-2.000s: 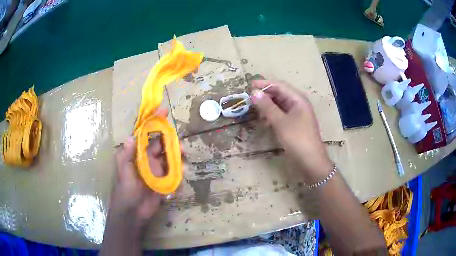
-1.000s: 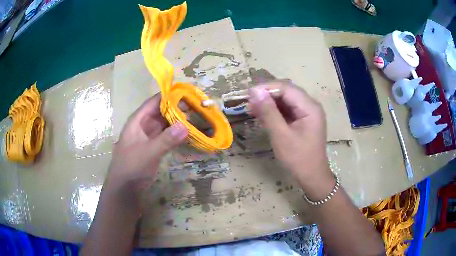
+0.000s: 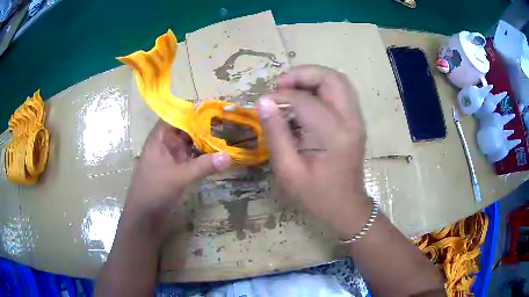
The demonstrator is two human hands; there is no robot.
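My left hand (image 3: 180, 168) grips a yellow waist sash (image 3: 200, 130) by the lower left of its oval ring, thumb on the near side. The sash's wavy tail points up and to the left. My right hand (image 3: 319, 139), somewhat blurred, pinches a thin pale glue stick (image 3: 249, 108) between thumb and fingers. The stick's tip is at the upper rim of the ring; whether it touches cannot be told. The glue cup is hidden behind my right hand and the ring.
Stained cardboard (image 3: 238, 214) lies under my hands. A row of sashes (image 3: 28, 148) stands at the left. At the right are a phone (image 3: 416, 93), a thin whitish rod (image 3: 467, 154), a pinkish-white jar (image 3: 464, 58) and white bottles (image 3: 493, 136). Loose sashes (image 3: 458, 249) fill a blue crate at lower right.
The ring has come from the left to the middle, and its tail has swung left. My right hand has moved left with the stick, from near the glue cup to the ring's upper edge.
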